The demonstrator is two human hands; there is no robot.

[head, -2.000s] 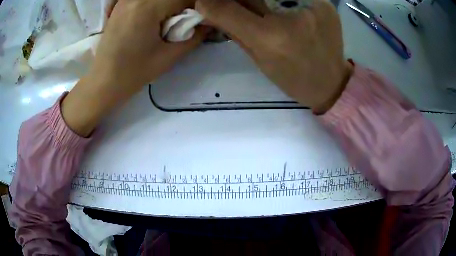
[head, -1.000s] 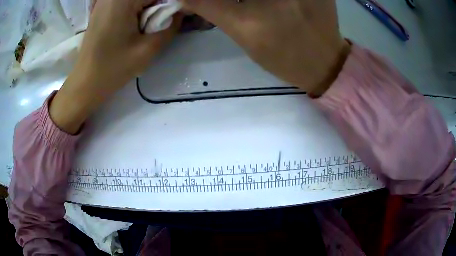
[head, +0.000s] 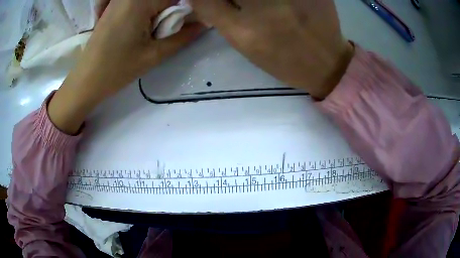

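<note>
My left hand (head: 133,43) is at the top edge of the head view, with its fingers closed on a bunched white part of the garment (head: 172,21). My right hand (head: 275,40) is beside it, partly cut off by the top edge; its fingertips meet the cloth near the left hand, but its grip is hidden. More of the pale garment (head: 55,49) with faint print lies to the left, behind my left wrist. Thread snips (head: 391,21) with a blue and reddish handle lie on the table at the upper right.
A machine bed plate (head: 222,91) with a black outline lies below my hands. A printed ruler scale (head: 222,182) runs along the table's front edge. White cloth (head: 103,234) hangs below the table at the lower left.
Since the first frame the table, snips and hands have shifted up in the picture. The round machine part by my right hand has left view. Since the second frame the hands have moved only slightly.
</note>
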